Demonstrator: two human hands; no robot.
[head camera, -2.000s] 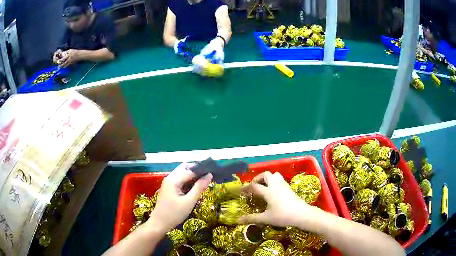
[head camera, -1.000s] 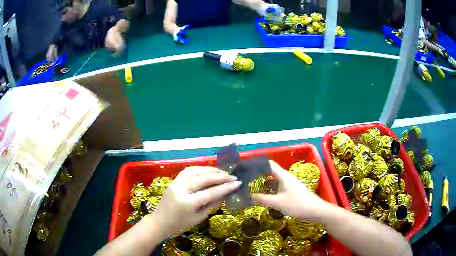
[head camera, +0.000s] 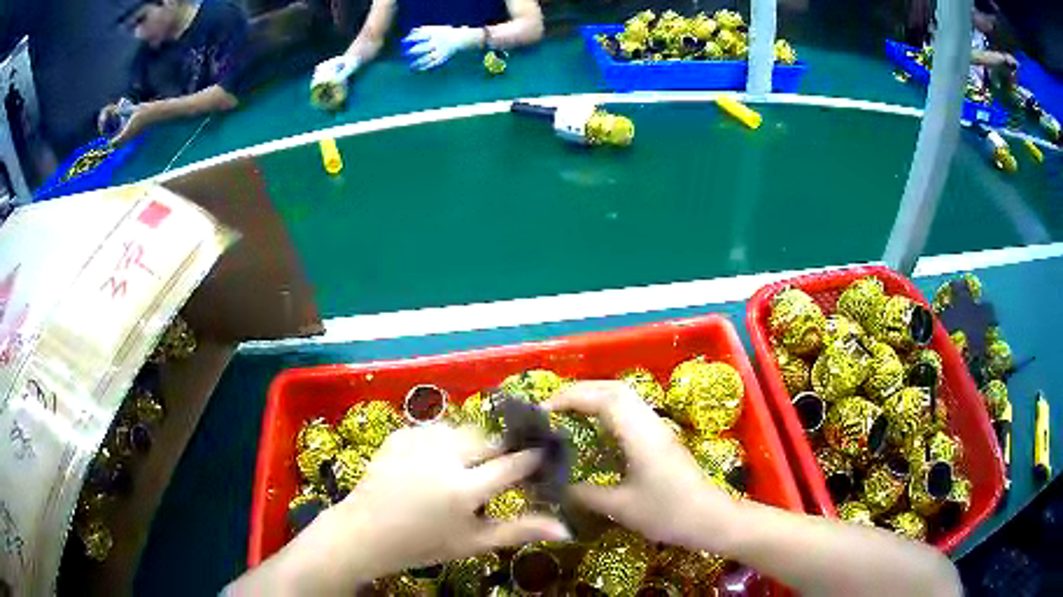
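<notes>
My left hand (head camera: 437, 490) and my right hand (head camera: 635, 466) are close together over the large red tray (head camera: 385, 379). A dark foam liner (head camera: 534, 443), bunched up and blurred, is between them; the fingers of my left hand pinch it. My right hand is curled around the far side of the foam, and a gold mesh grille seems to be partly hidden there, but blur and fingers cover it. Loose gold grilles (head camera: 705, 394) fill the tray below, some with open necks showing.
The small red basket (head camera: 769, 338) heaped with grilles is at right, with yellow pens (head camera: 1041, 437) beyond. A tipped carton (head camera: 93, 303) is at left. A microphone (head camera: 589, 124) lies on the green belt (head camera: 466, 233). People sit opposite; a metal post (head camera: 933, 140) stands at right.
The foam was spread flat and is now bunched between my hands. The microphone and yellow cylinders on the belt have shifted right. The gloved hands opposite have moved left.
</notes>
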